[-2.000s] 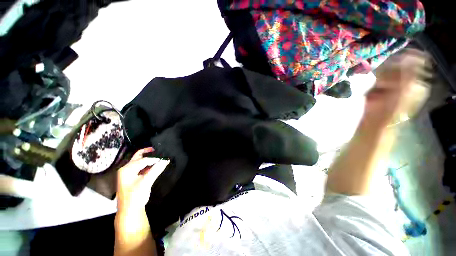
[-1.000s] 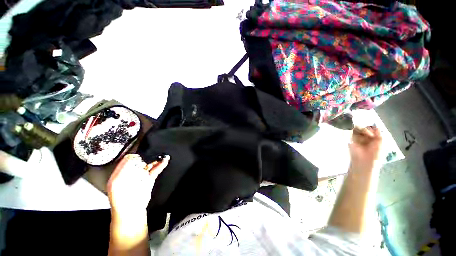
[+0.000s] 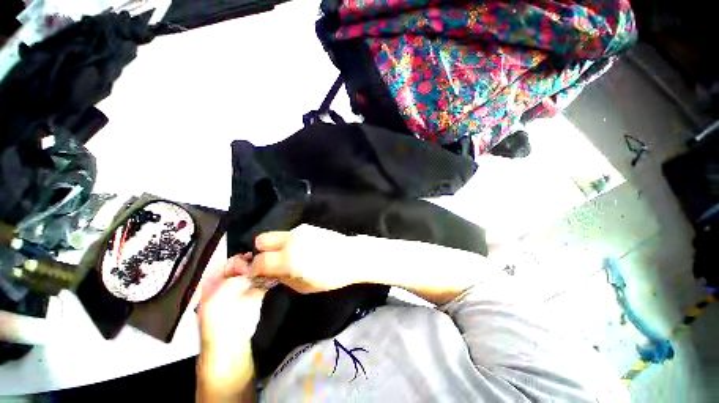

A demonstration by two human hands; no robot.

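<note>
A black garment (image 3: 355, 169) lies on the white table and the wearer's lap. My left hand (image 3: 229, 315) is at the garment's left edge, its fingers closed on the cloth. My right hand (image 3: 296, 260) is beside it, with its fingertips meeting the left fingertips at the cloth. Whether the right fingers hold a needle cannot be seen. A white oval dish (image 3: 148, 250) with a dark rim stands left of the hands, holding many tiny dark pieces and a thin red-and-white tool (image 3: 121, 242).
A brown-olive folder (image 3: 158, 318) lies under the dish. Thread cones (image 3: 49, 274) and crinkled clear plastic (image 3: 67, 197) are at the left. Black garments (image 3: 59, 75) are heaped at upper left. A floral garment (image 3: 473, 71) is piled at the top right of the white table (image 3: 189, 94).
My right hand has swung in from the far right to meet my left hand at the cloth. The garment's upper left part has been shifted. The view has moved a little.
</note>
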